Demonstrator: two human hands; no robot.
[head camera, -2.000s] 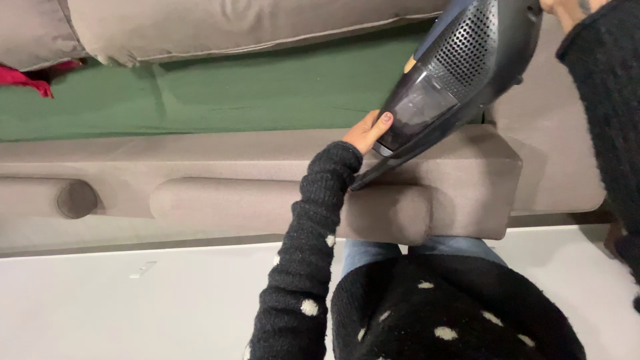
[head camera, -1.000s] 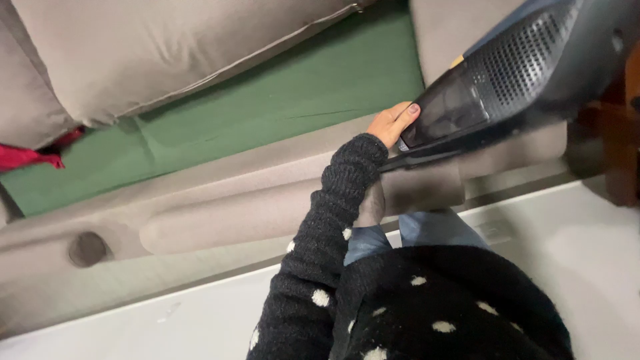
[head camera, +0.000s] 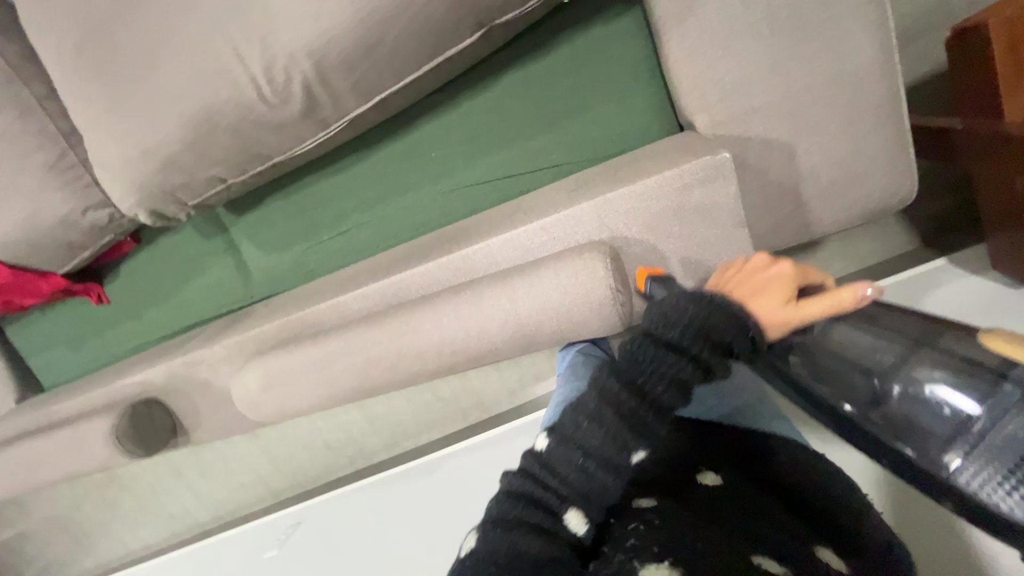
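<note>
My left hand lies over the front end of a dark handheld vacuum cleaner, which has a clear dust container and reaches out of view at the right. A black tip with an orange end pokes out on the other side of this hand, close to the end of a grey cylindrical bolster. The bolster lies along the front of the grey sofa. How firmly the fingers hold the vacuum is partly hidden. My right hand is out of view.
Behind the sofa's front edge is a green seat base under large grey cushions. Red cloth lies at the left. A brown wooden piece of furniture stands at the right. A white surface runs along the near side.
The vacuum and my left hand have moved to the right, and the vacuum now points more leftward and up. The orange tip has come into sight. My right hand has left the view since the first frame.
</note>
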